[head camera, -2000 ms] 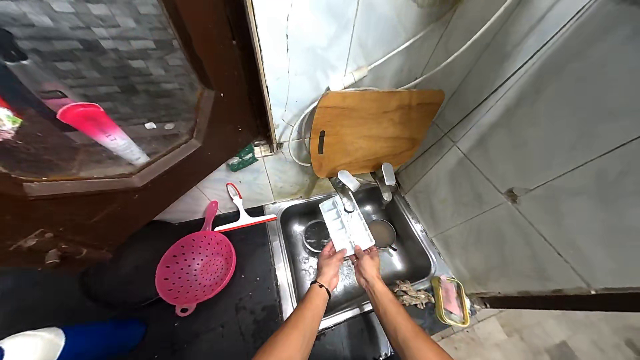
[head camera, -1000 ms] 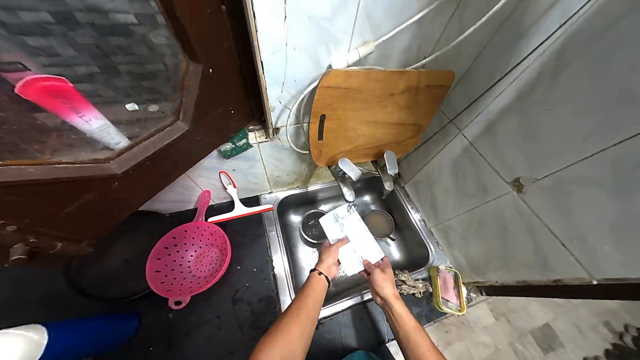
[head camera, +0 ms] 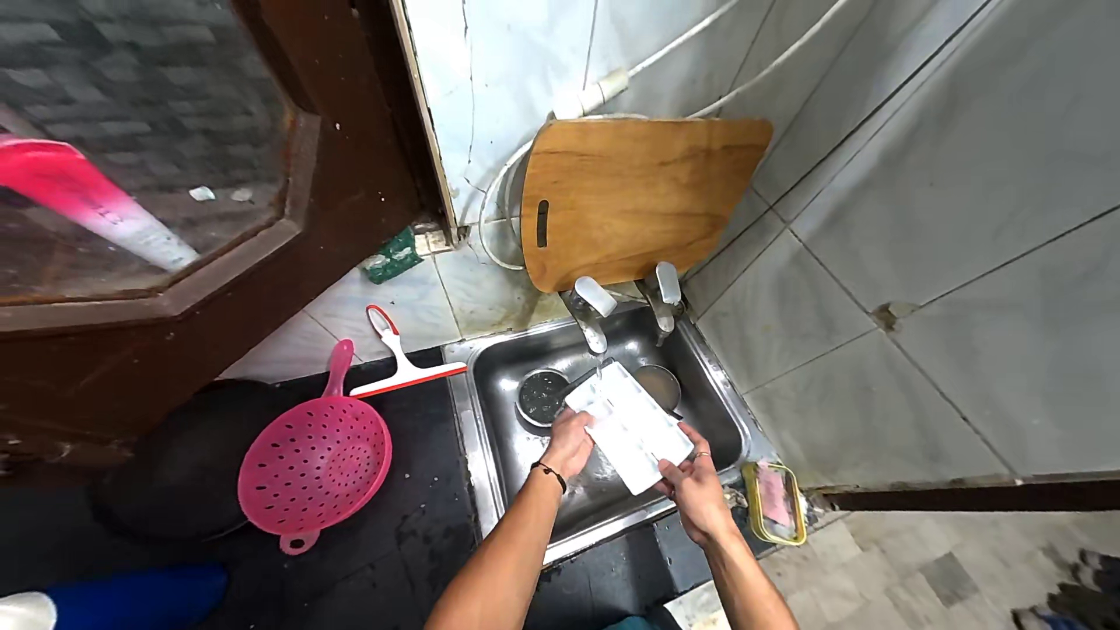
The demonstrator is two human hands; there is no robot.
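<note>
A white rectangular tray point(head camera: 632, 429), perhaps plastic, is held tilted over the steel sink point(head camera: 468, 437). My left hand point(head camera: 569, 446) grips its left edge, with a dark bracelet on that wrist. At its lower right corner my right hand point(head camera: 693, 479) has its fingers closed on the edge, a ring on one finger. The left faucet point(head camera: 588, 315) reaches over the tray's upper end, where water seems to fall. Behind the tray, in the basin, sit a round metal bowl point(head camera: 541, 396) with dark contents and a second round vessel point(head camera: 658, 385) with cloudy liquid, partly hidden.
A wooden cutting board point(head camera: 643, 197) leans on the tiled wall behind the right faucet point(head camera: 663, 293). Left of the sink lie a pink colander point(head camera: 315, 464), a squeegee point(head camera: 407, 374) and a dark pan point(head camera: 175, 464). A yellow-rimmed container point(head camera: 776, 505) stands at the right corner.
The tray has turned from nearly upright in view to a slant. My right hand has moved from beside my left hand at the near end to the lower right corner; my left hand now holds the left edge.
</note>
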